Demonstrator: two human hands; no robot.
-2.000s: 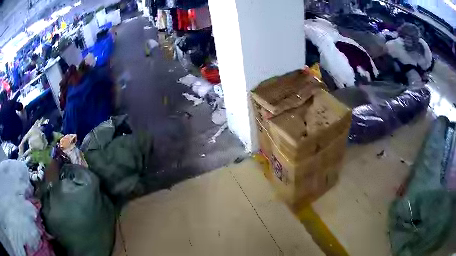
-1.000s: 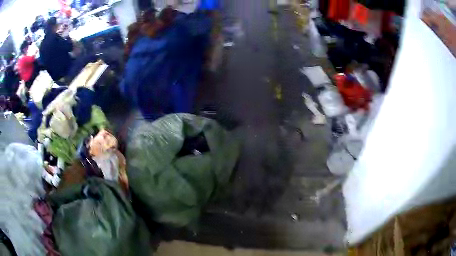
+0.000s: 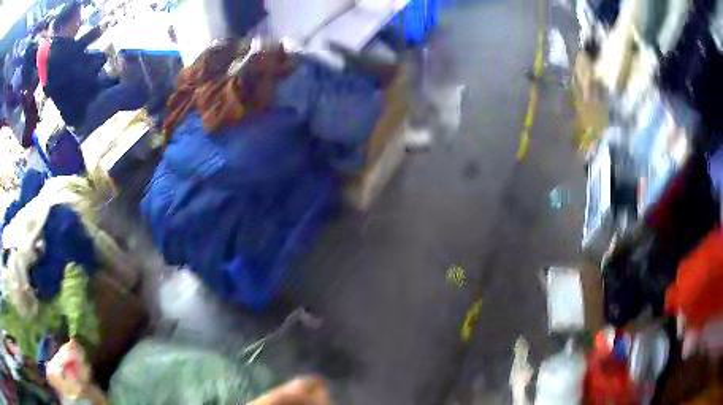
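A large blue cloth pile stands left of the aisle, with rust-brown cloth on top. The top of a green sack shows at the bottom left. A small blurred orange-tan shape is cut off by the bottom edge beside the sack; it may be part of my left hand, but I cannot tell. My right hand is not in view. Nothing held can be made out.
The dark floor aisle with yellow marks runs ahead. Cream, navy and green cloth lies at the left. A person in dark clothes is at a table at the upper left. Red cloth, dark cloth and white items line the right side.
The view has turned left and moved forward into the aisle. The carton and white pillar have left the picture. The blue pile looks nearer, and the green sacks have slid down and partly out.
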